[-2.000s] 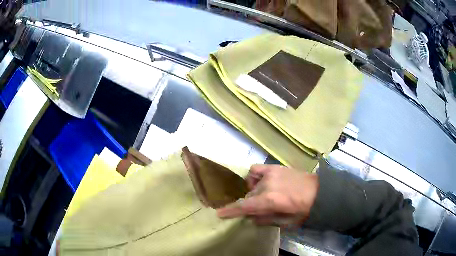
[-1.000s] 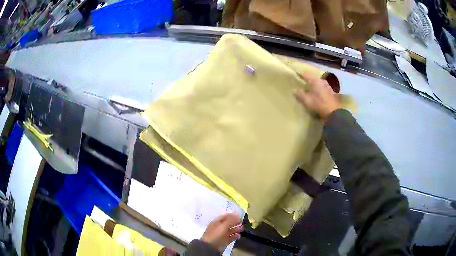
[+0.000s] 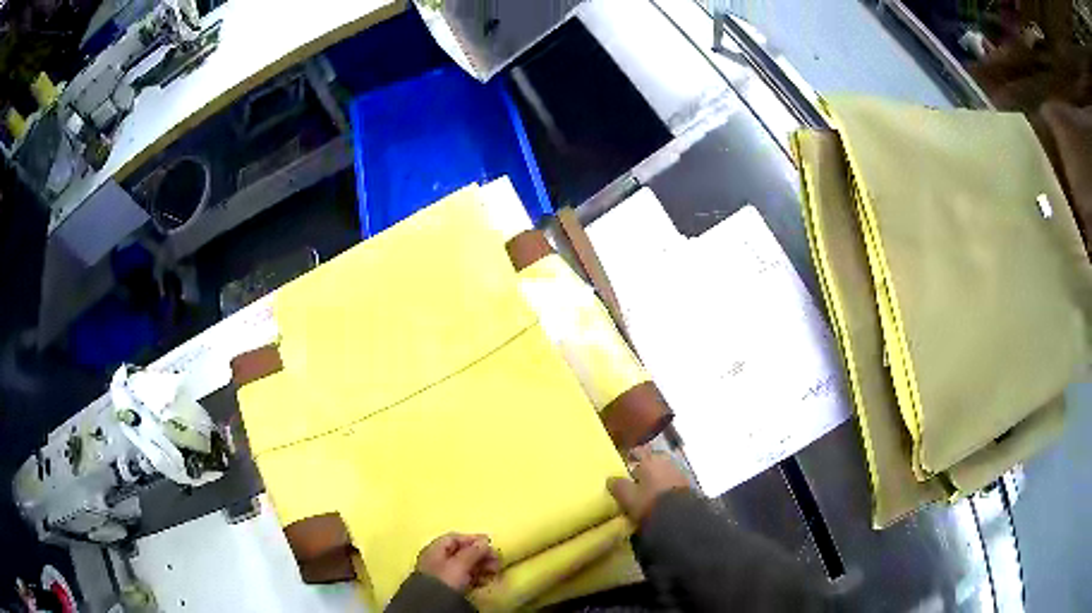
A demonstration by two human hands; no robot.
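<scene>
A bag body with its yellow side up (image 3: pixel 407 371) lies in front of me, with a thin seam line across it and brown trim tabs (image 3: pixel 637 413) at its corners. My left hand (image 3: pixel 461 560) is at its near edge, fingers curled on the fabric beside a fold. My right hand (image 3: pixel 653 481) pinches its near right edge just below a brown tab. Both fingertips are partly hidden in the folds. Tan bag bodies with yellow edges (image 3: pixel 970 275) lie stacked at the right, a small pale label on the top one.
White sheets (image 3: pixel 754 347) lie on the metal table between the yellow piece and the stack. A blue bin (image 3: pixel 437 144) is beyond the work. A white sewing machine with a cloth (image 3: pixel 162 425) stands at the left. The pale conveyor belt (image 3: pixel 838 48) runs along the right.
The view has turned left. The tan piece my right hand was laying on the stack now lies there, released. Both hands have moved to the yellow piece.
</scene>
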